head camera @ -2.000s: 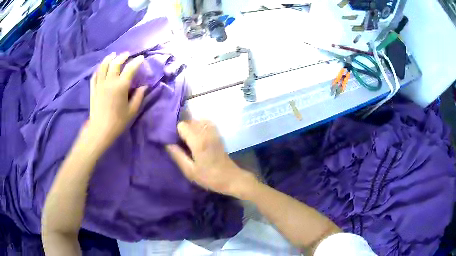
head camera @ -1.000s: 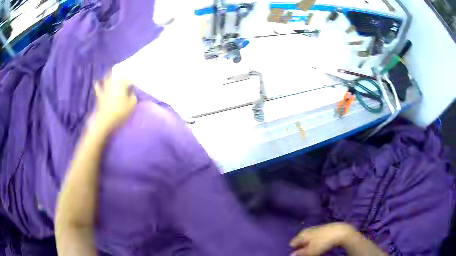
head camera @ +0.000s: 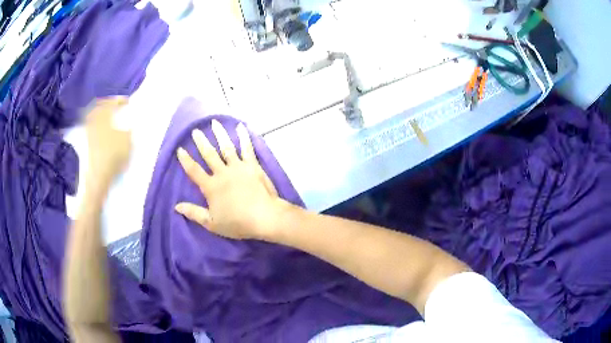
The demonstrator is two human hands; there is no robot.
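A purple garment lies over the table's front edge and my lap, with a rounded fold on the white table top. My right hand lies flat on this fold with its fingers spread. My left hand is blurred, left of the fold, over the white table beside more purple cloth. Whether its fingers hold anything cannot be told. The sewing machine's needle area is at the top, partly cut off, with no cloth under it that I can see.
An angled metal arm sits on the machine bed. Orange-handled snips, green-handled scissors, a dark red pencil and a white cord lie at the right. A printed scale runs along the front edge. Gathered purple cloth is heaped right.
My right hand has moved from the lower right onto the cloth. My left hand has moved left and off the middle cloth. White table now shows between the two purple parts.
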